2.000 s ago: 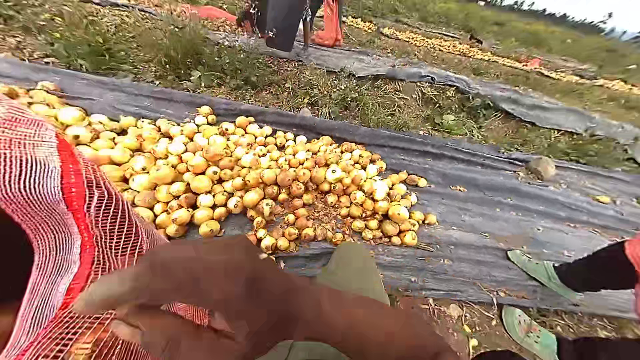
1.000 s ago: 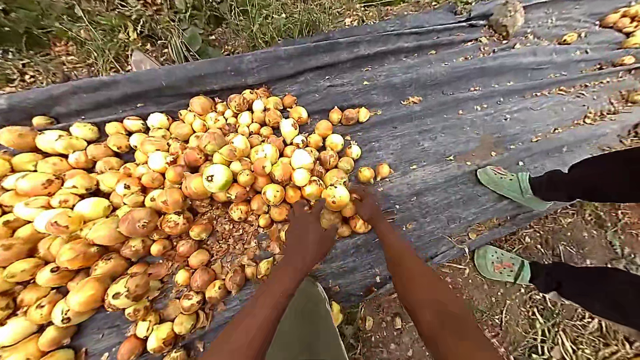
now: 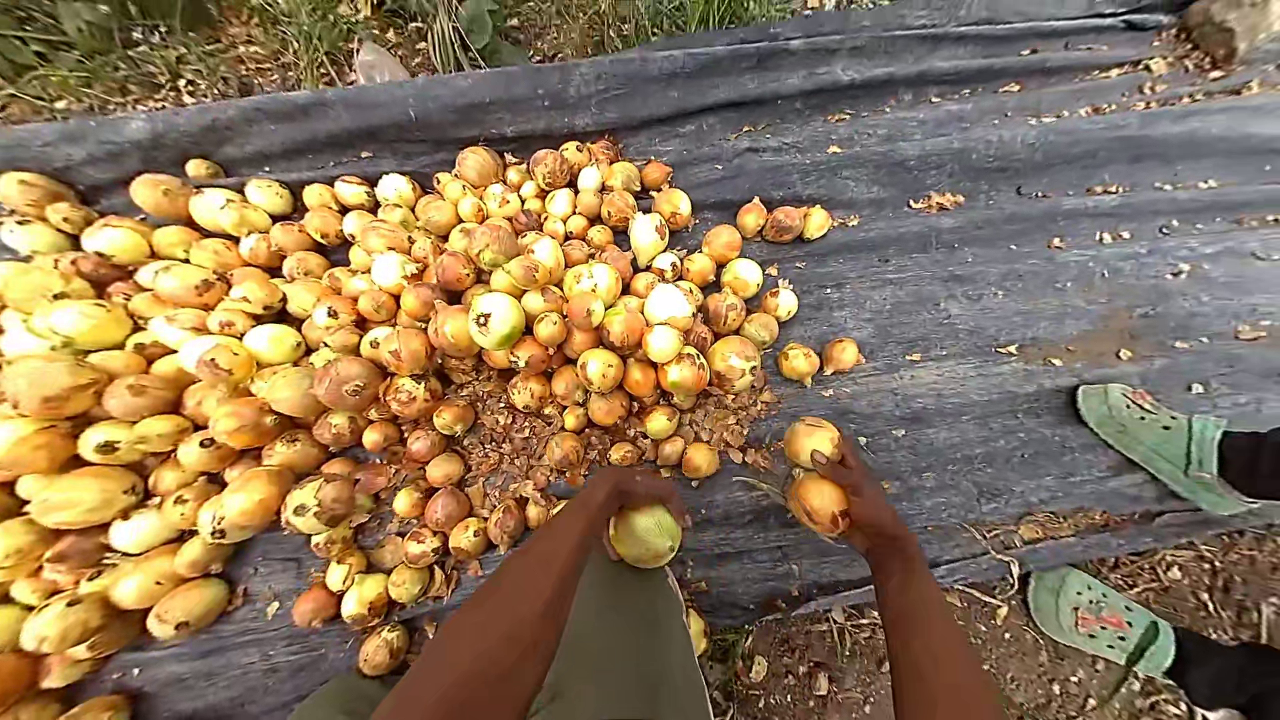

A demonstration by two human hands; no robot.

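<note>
A pale yellow-green onion (image 3: 645, 535) is held in my left hand (image 3: 640, 495), above my knee and just below the near edge of the onion pile (image 3: 500, 320). To the right, my right hand (image 3: 865, 495) grips two onions: a brown-gold one (image 3: 819, 503) and a yellower one (image 3: 812, 441) just above it. Thin dry stalks stick out beside the lower one. Loose papery skins (image 3: 520, 430) lie among the small onions nearest my hands.
The pile rests on a dark ground sheet (image 3: 1000, 260). At the right, another person stands in green clogs (image 3: 1150, 445), one on the sheet and one on soil. Grass (image 3: 300, 40) borders the far edge, and a stone (image 3: 1230, 25) sits at the upper right.
My hands were together at the pile's near right edge a second ago; they are now apart, each holding onions. The red mesh bag seen two seconds ago is out of view.
</note>
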